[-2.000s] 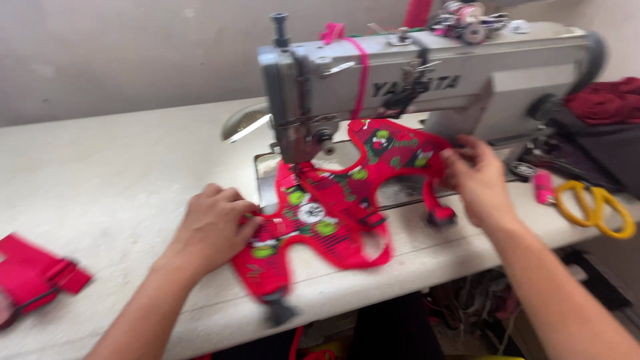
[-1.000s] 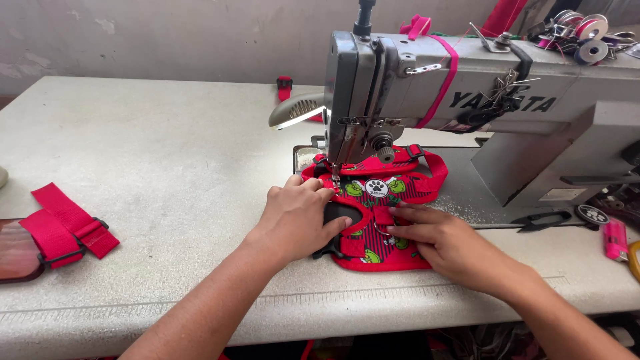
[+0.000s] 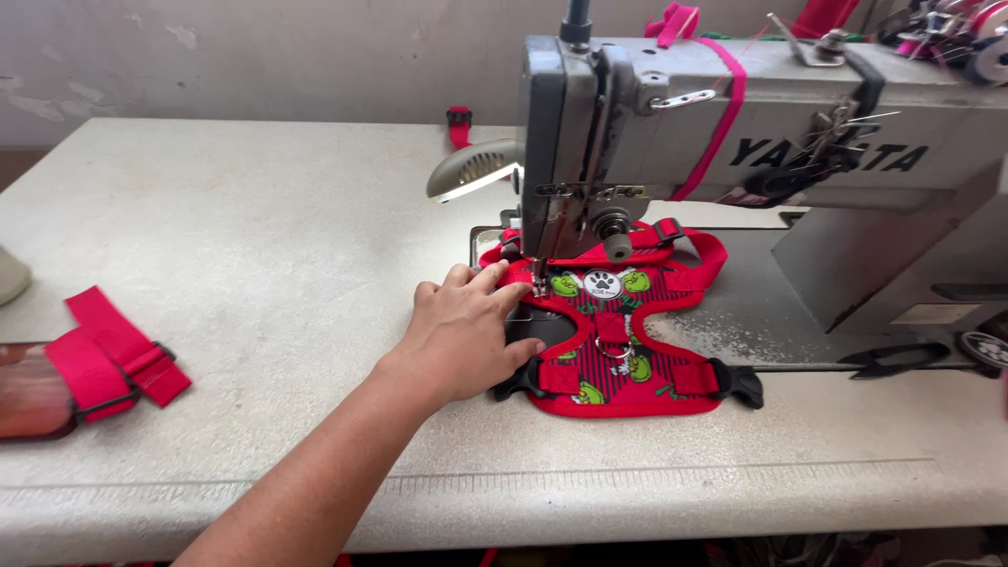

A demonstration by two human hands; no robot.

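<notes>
A red printed pet harness point(image 3: 630, 370) with a round paw-print patch lies flat on the bed of a sewing machine point(image 3: 858, 157). Its upper left edge is beneath the presser foot point(image 3: 539, 285). My left hand point(image 3: 465, 339) rests with spread fingers on that left edge, the fingertips beside the foot and the thumb near a black buckle point(image 3: 518, 381). A second black buckle point(image 3: 740, 383) sticks out at the harness's lower right. A metal D-ring point(image 3: 613, 348) sits at the middle of the harness. My right hand is out of view.
Red webbing with black sliders point(image 3: 94, 366) lies at the left, by a reddish-brown object. A lamp point(image 3: 472, 169) shines behind the needle. Black thread snips point(image 3: 898, 360) lie on the right of the bed. Bobbins point(image 3: 988, 39) sit atop the machine. Another red strap point(image 3: 459, 126) lies behind.
My right hand has left the harness and gone out of view. My left hand stays at the harness's left side. Two seconds ago the harness lay slanted, with a hand at each side; now it lies straighter.
</notes>
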